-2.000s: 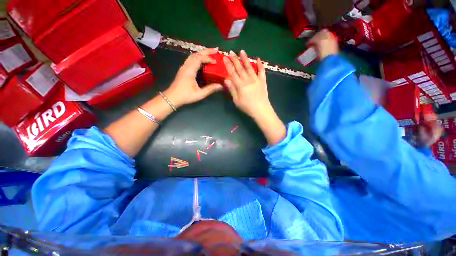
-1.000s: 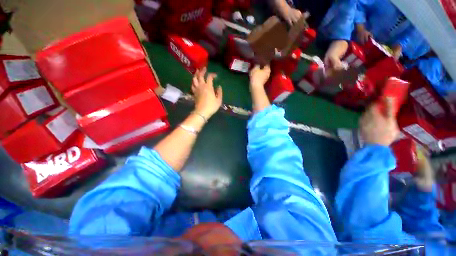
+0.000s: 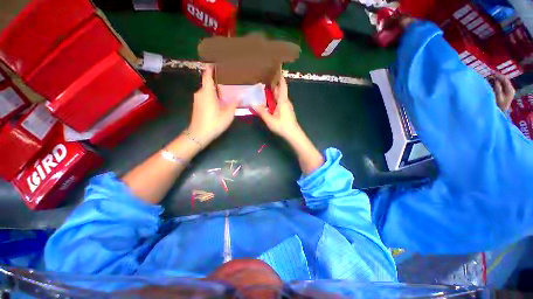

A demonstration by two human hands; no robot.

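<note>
An open red box (image 3: pixel 248 98) is held between my two hands near the pale metal edge. Its brown lid (image 3: pixel 248 57) stands up on the far side, slightly blurred. Flat white and pinkish contents show inside. My left hand (image 3: pixel 211 111) grips the box's left side, with the thumb at the near edge. My right hand (image 3: pixel 279 113) grips its right side, with the thumb over the near edge. The fingers behind the box are partly hidden.
Loose small sticks (image 3: pixel 225 182) lie on the dark green worktop (image 3: pixel 327 117). Stacked red boxes (image 3: pixel 87 76) stand at left. A bench scale (image 3: pixel 398 125) is at right, partly behind a neighbour's blue sleeve (image 3: pixel 461 152). Red boxes (image 3: pixel 322 36) lie on the far green surface.
My hands have come back from the far green surface to the worktop and now hold an open box. The neighbour's arm has shifted and the scale shows more.
</note>
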